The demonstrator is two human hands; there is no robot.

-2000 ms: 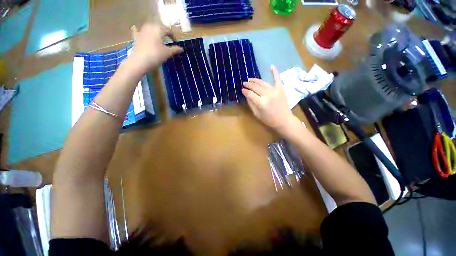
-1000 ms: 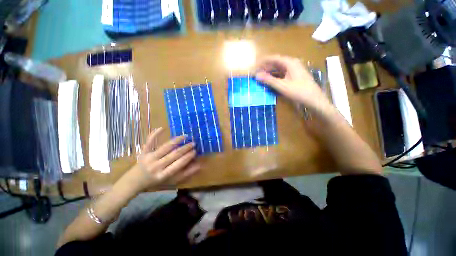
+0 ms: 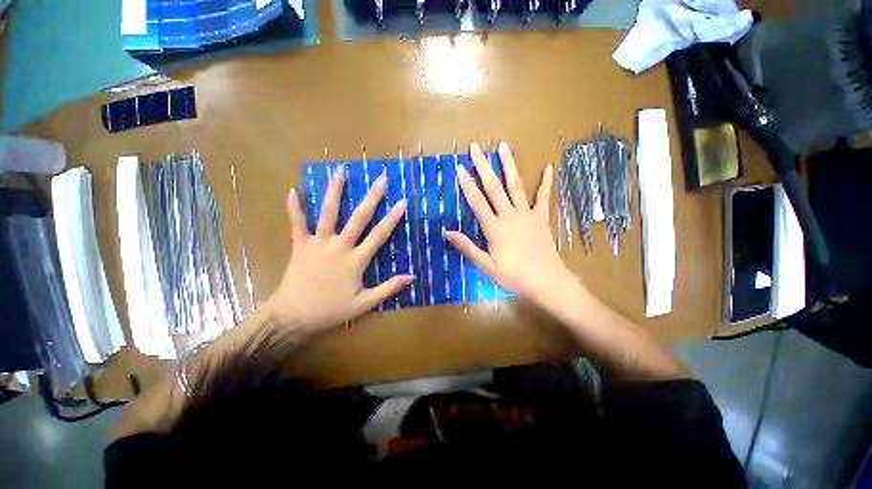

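Two blue solar cell panels with silvery lines lie side by side on the brown tabletop, their inner edges close together. My left hand lies flat with spread fingers on the left panel. My right hand lies flat with spread fingers on the right panel. Neither hand grips anything. Ribbon ends stick out past the panels' top and bottom edges. Parts of both panels are hidden under my hands.
Long ribbons and white strips lie left; short ribbons and a white strip lie right. A small dark cell piece, panel stack, dark cells, sponge stand, tissue and phone surround them.
The two blue panels have come together from apart. My left hand has moved up onto the left panel. My right hand has moved down from the right panel's top edge and opened flat.
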